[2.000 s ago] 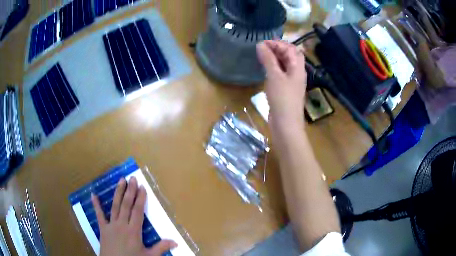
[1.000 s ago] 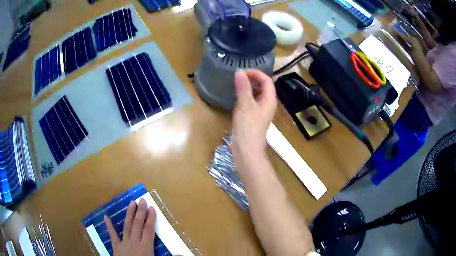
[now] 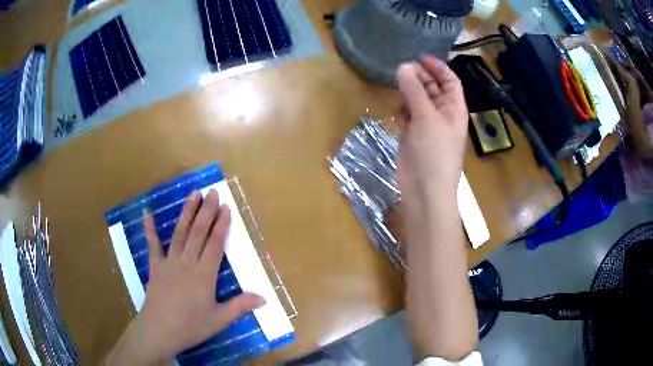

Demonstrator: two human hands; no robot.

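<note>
A blue cell assembly (image 3: 175,189) lies on the bench at lower left, with a white strip (image 3: 250,286) along its right side and another white strip (image 3: 126,264) along its left. A thin ribbon with short side legs (image 3: 263,246) runs along its right edge. My left hand (image 3: 190,286) lies flat on the assembly and right strip, fingers spread, hiding the middle. My right hand (image 3: 433,100) is raised in front of the grey round device, fingers bent; no held thing can be made out. A short ribbon pile (image 3: 369,179) lies left of my right forearm.
Grey round device (image 3: 394,39), soldering station (image 3: 548,93), iron stand (image 3: 490,132) and spare white strip (image 3: 471,214) are at right. Loose cells (image 3: 107,64) are at the back. Long ribbons (image 3: 43,293) lie at left. A black fan (image 3: 623,286) and another person's arm (image 3: 634,114) are at far right.
The camera view has shifted. My right hand has stayed raised near the grey device. My left hand has remained flat on the assembly; its thumb now shows fully.
</note>
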